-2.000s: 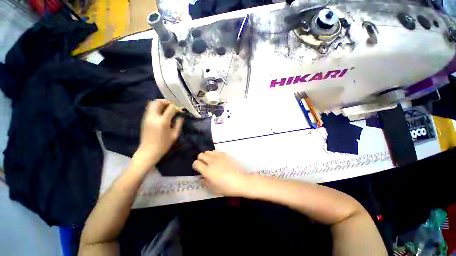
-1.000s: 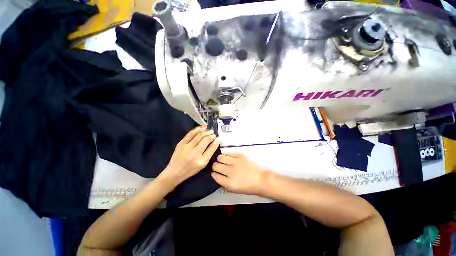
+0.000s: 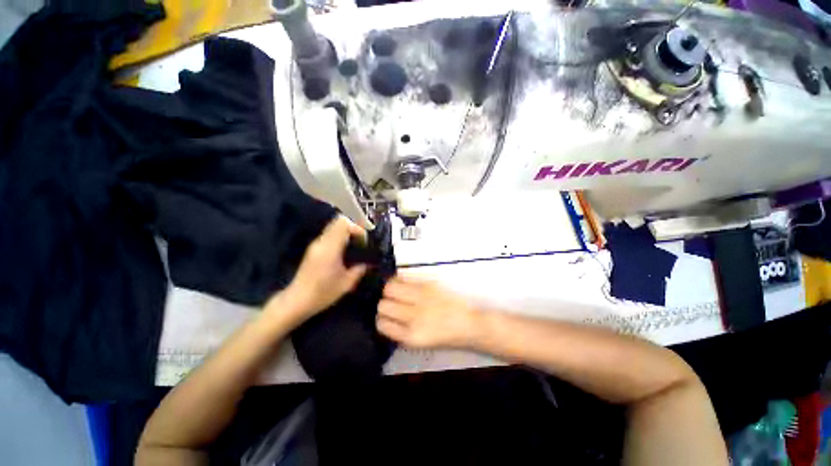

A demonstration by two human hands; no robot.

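Observation:
A large black garment piece (image 3: 219, 191) spreads left of the needle and hangs over the table's left end. Its right edge lies by the presser foot (image 3: 381, 211) of the white HIKARI sewing machine (image 3: 565, 109). My left hand (image 3: 330, 266) grips the cloth just in front of the presser foot, with the thumb and fingers around a raised fold. My right hand (image 3: 421, 312) is on the cloth's right edge, nearer the table front, with its fingers curled and fingertips at the cloth. Whether it pinches the cloth is hard to tell.
Small navy-black fabric pieces (image 3: 641, 264) lie under the machine arm, beside blue and orange-handled snips (image 3: 583, 218). A narrow black strip (image 3: 738, 280) crosses the table to their right. Yellow material (image 3: 187, 27) lies behind at left. A red basket (image 3: 807, 432) is at the lower right.
My left hand has moved slightly left and down from the presser foot, and the cloth there is now bunched up. My right hand has barely moved. The cloth behind at left has shifted.

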